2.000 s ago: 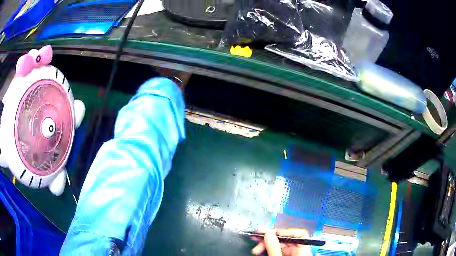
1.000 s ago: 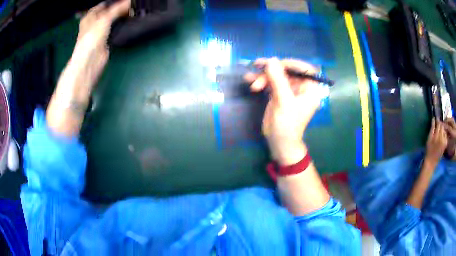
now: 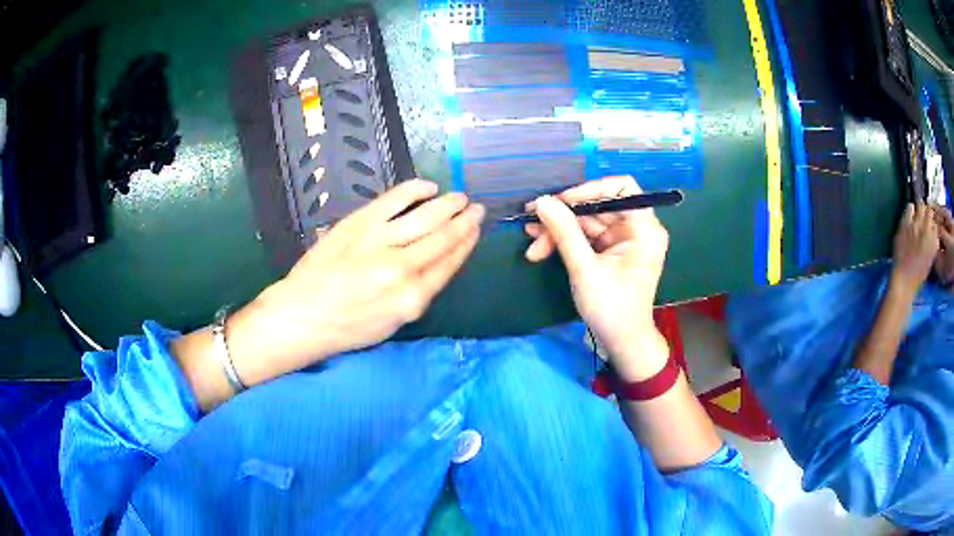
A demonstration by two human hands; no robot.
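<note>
A dark grey phone housing (image 3: pixel 335 131) with slanted oval marks lies on a black work pad (image 3: pixel 255 136). Its lower end is hidden by my left hand (image 3: pixel 366 262), which reaches over it with fingers extended to the right, fingertips near the tweezer tip. I cannot tell if those fingers hold anything. My right hand (image 3: pixel 607 246) grips black tweezers (image 3: pixel 638 201), tip pointing left at the lower edge of the blue-edged sheets. The sheets (image 3: pixel 523 152) carry grey strips and lie right of the housing.
A heap of small black parts (image 3: pixel 139 126) and a black tray (image 3: pixel 52 147) lie at the left. Yellow tape (image 3: pixel 769 136) crosses the bench on the right. Beyond it are black frames (image 3: pixel 873 63) and another person's hands (image 3: pixel 921 241) and blue sleeves.
The view has moved down to the bench. The black housing and pad now lie flat left of the sheets. My left hand has come from the upper left to beside the tweezer tip.
</note>
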